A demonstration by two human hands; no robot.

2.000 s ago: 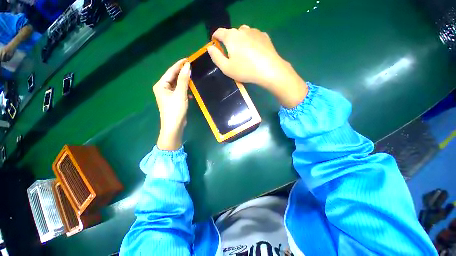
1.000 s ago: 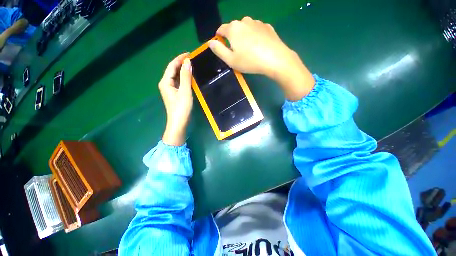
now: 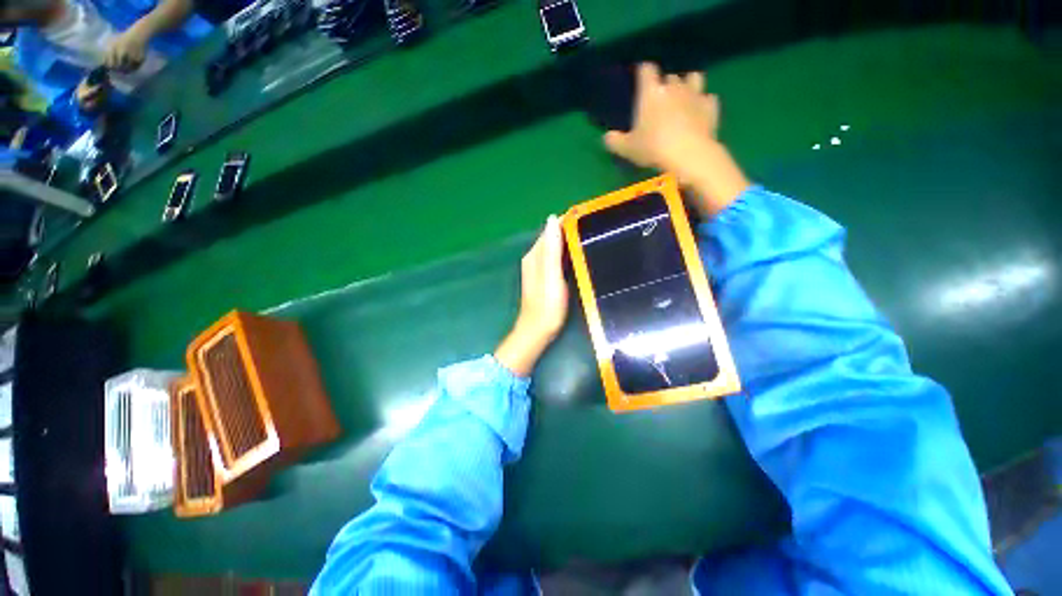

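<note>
An orange frame point(image 3: 592, 305) with a glossy black phone screen unit point(image 3: 648, 279) inside stands in front of me, with light reflections across the glass. My left hand point(image 3: 543, 286) is at its left edge, the fingers partly hidden behind or against the frame; it seems to hold it there. My right hand point(image 3: 675, 122) is beyond the frame's top right corner, fingers spread, over a dark patch on the green surface. I cannot tell whether the fingertips touch anything there.
Ribbed orange frame stacks point(image 3: 280, 390) and a pale ribbed stack point(image 3: 140, 442) stand at the left. Small phones point(image 3: 564, 23) lie on the far side. Small white scraps point(image 3: 835, 139) lie at the right. Another person's hand point(image 3: 126, 49) shows at the top left.
My right hand has let go of the frame's top edge and reached away past it. My left hand stays at the left edge. The view has shifted, showing more of the far side.
</note>
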